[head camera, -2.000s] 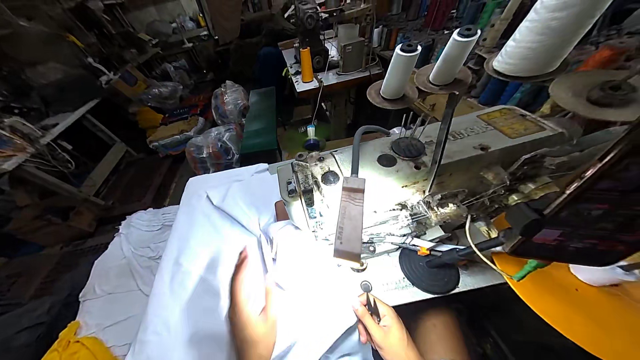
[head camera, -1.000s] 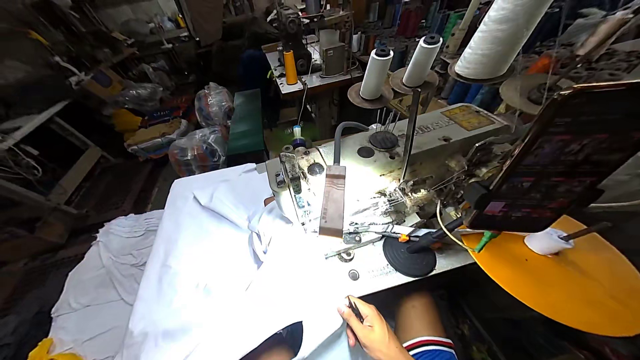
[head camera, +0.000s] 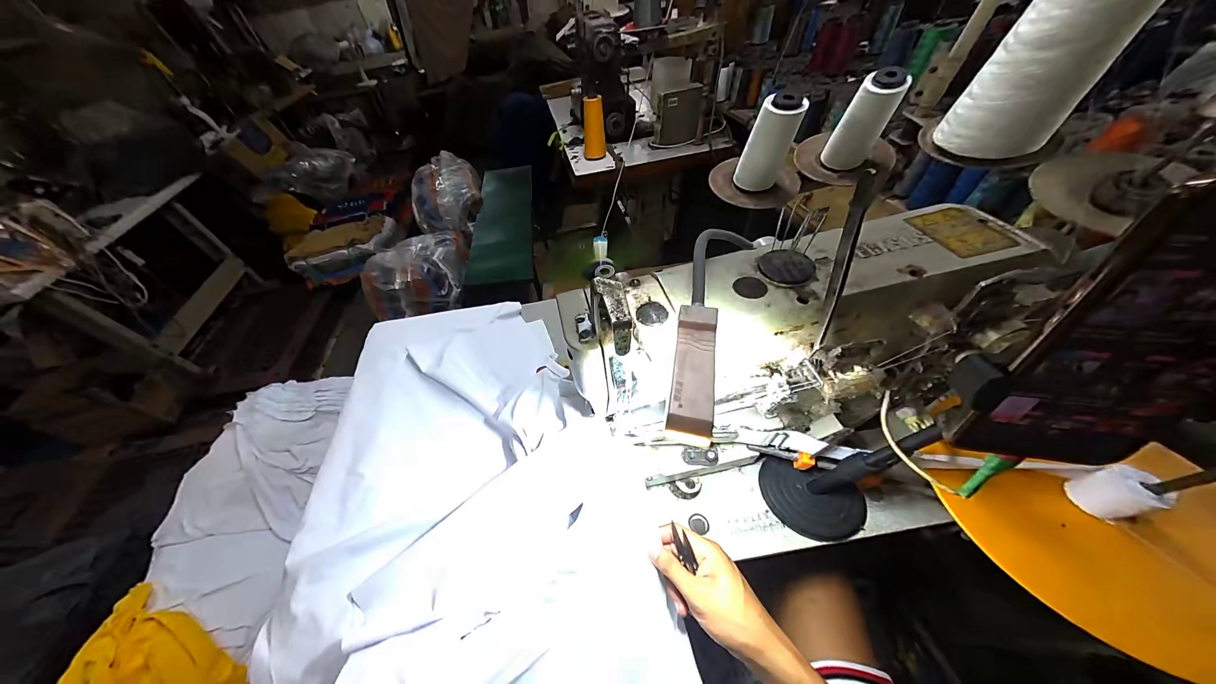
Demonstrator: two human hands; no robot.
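White fabric (head camera: 456,513) covers the left part of the sewing machine's bed and hangs toward me. My right hand (head camera: 712,589) is at the fabric's right edge, its fingers closed on a slim dark tool (head camera: 684,551), perhaps thread snips or tweezers. My left hand does not show; the fabric may hide it. Ahead stands the industrial sewing machine (head camera: 836,285), its needle area lit by a slim lamp (head camera: 693,375) on a bent grey neck.
White thread cones (head camera: 771,142) stand behind the machine. On the right are a phone (head camera: 1102,342) on a round black base (head camera: 812,499) and an orange board (head camera: 1073,560). More white cloth (head camera: 256,494) and yellow cloth (head camera: 152,641) lie at the lower left.
My left hand, on the fabric two seconds ago, has gone out of sight. The white fabric has shifted and now spreads farther over the front of the bed.
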